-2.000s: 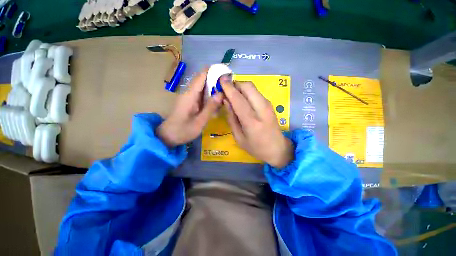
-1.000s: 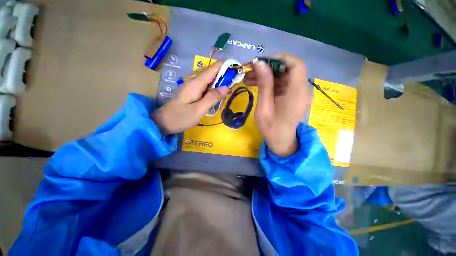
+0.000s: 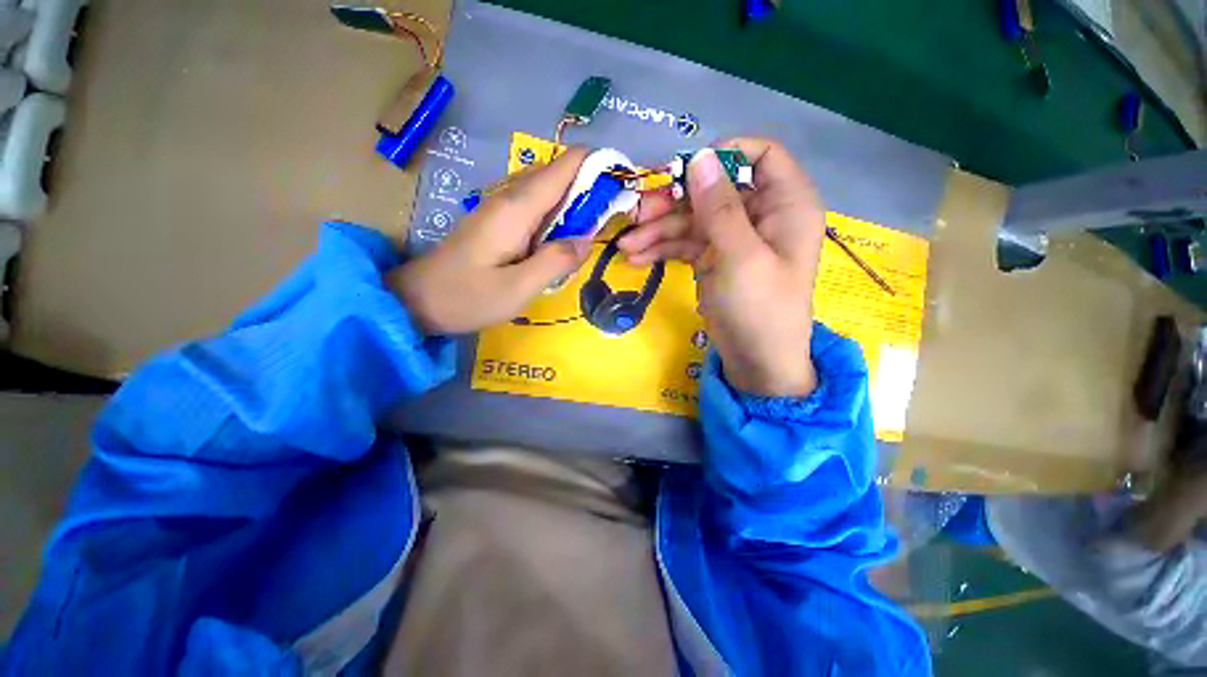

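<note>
My left hand (image 3: 483, 258) holds a white plastic housing (image 3: 614, 161) with a blue battery (image 3: 592, 205) lying in its hollow. My right hand (image 3: 755, 245) pinches a small green circuit board (image 3: 732, 168) between thumb and fingers, to the right of the housing. Thin red and yellow wires (image 3: 649, 173) run between the battery and the board. Another green board (image 3: 588, 99) lies on the grey carton just beyond my left hand, with a thin wire leading down from it; its battery is mostly hidden behind my left hand.
A battery-and-board assembly (image 3: 416, 122) lies at upper left. White housings (image 3: 41, 146) are piled at the far left edge. A thin dark stick (image 3: 860, 261) lies on the right yellow panel. Blue cells lie on the green belt (image 3: 860, 66). A person's grey sleeve (image 3: 1112, 562) shows at lower right.
My right hand has come away from the housing to the right and now holds the circuit board. The battery shows in the housing. The view has shifted right.
</note>
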